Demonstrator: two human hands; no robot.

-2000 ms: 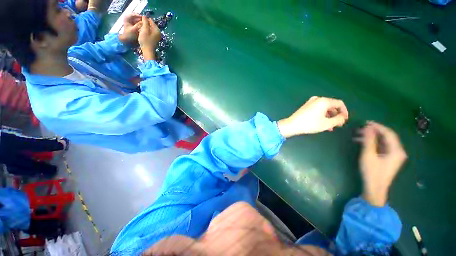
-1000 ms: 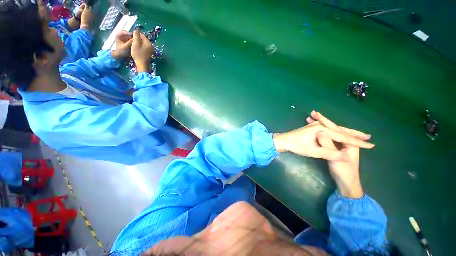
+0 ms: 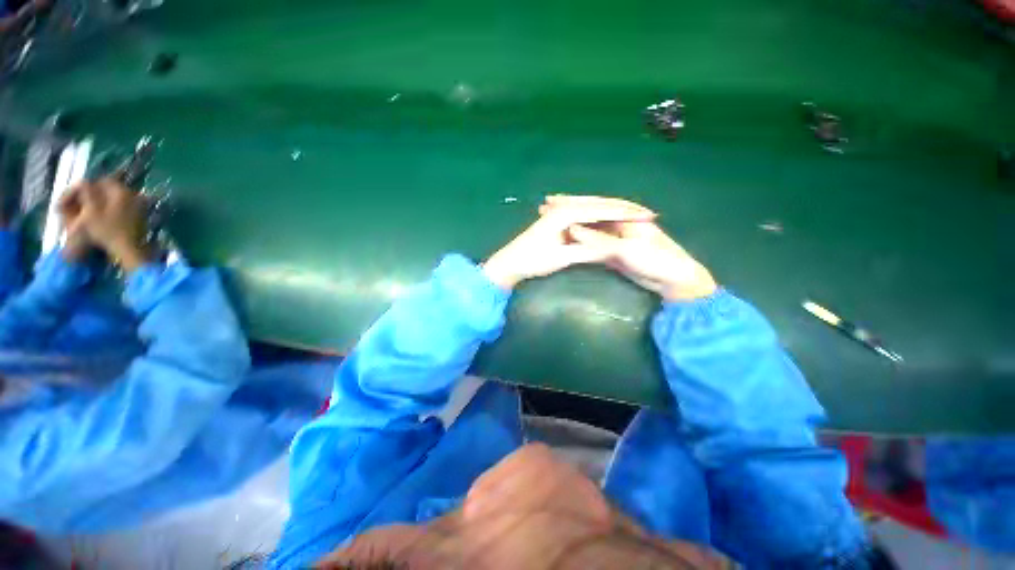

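My left hand (image 3: pixel 551 243) and my right hand (image 3: pixel 659 254) rest together over the green table (image 3: pixel 390 217), fingers overlapping. No object shows in them; the space between the palms is hidden. A dark module with silvery glints (image 3: pixel 667 118) lies beyond my hands. A second dark module (image 3: pixel 827 128) lies farther right. A slim pen-like tool (image 3: pixel 851 331) with a pale handle and thin metallic tip lies to the right, nearer the table edge.
At the left, a neighbouring worker's hands (image 3: pixel 108 217) are over a glittering dark pile (image 3: pixel 143 167), beside a white strip (image 3: pixel 67 192). Small white flecks (image 3: pixel 510 199) and a clear piece (image 3: pixel 461 94) lie on the table. A red stool (image 3: pixel 879 473) shows at lower right.
The view has turned right and levelled. My hands were apart, then came together and overlapped, and now stay joined. A module appeared on the table between the first and second frames.
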